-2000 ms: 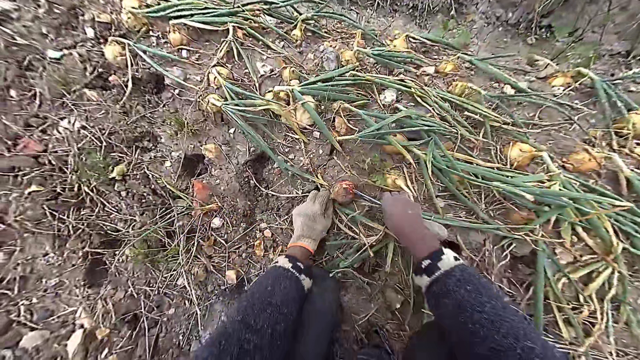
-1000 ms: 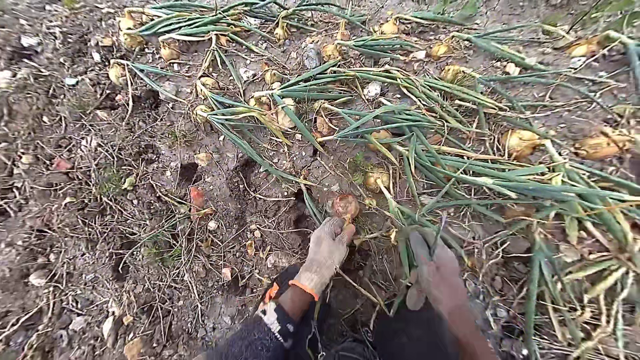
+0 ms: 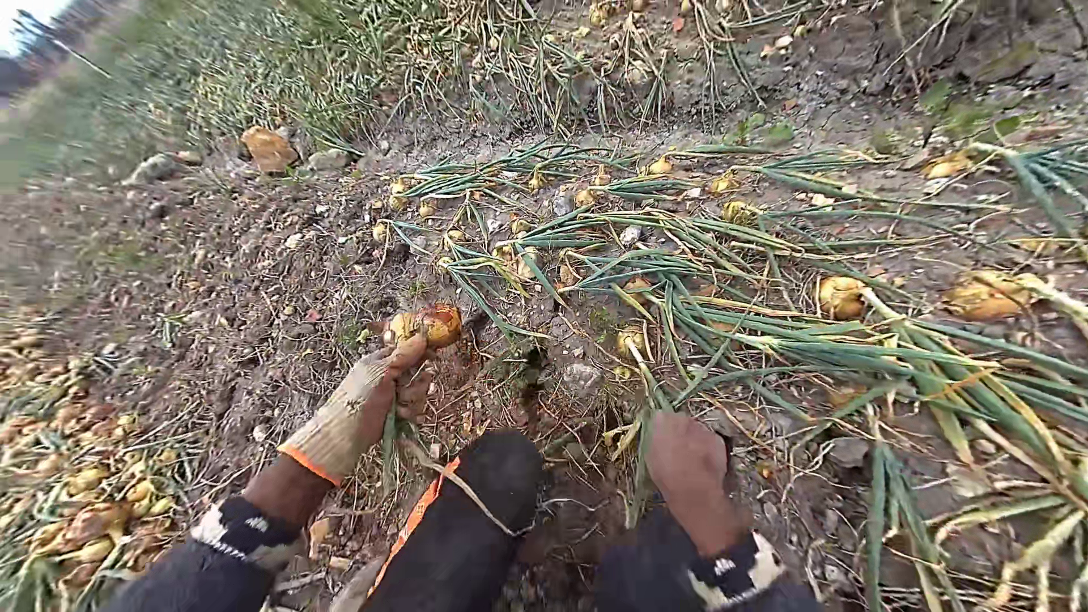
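My left hand (image 3: 365,399), in a pale knit glove with an orange cuff edge, grips onions (image 3: 429,326) at the centre left, their green tops hanging below the palm. My bare right hand (image 3: 687,463) is closed around the green leaves of an onion plant. A yellow onion bulb (image 3: 631,342) lies on the soil just above it, its stalk running down to that hand. Whether my right hand also holds a tool cannot be seen.
Rows of onions with green leaves (image 3: 790,340) cover the soil from centre to right. A heap of onions (image 3: 93,518) lies at the lower left. A brown stone (image 3: 269,149) sits near the grass at upper left. My knee (image 3: 484,493) is between my arms.
My left hand has lifted onions off the ground and moved left. The bladed tool seen between my hands two seconds ago is out of sight. The view has tilted up and swung left.
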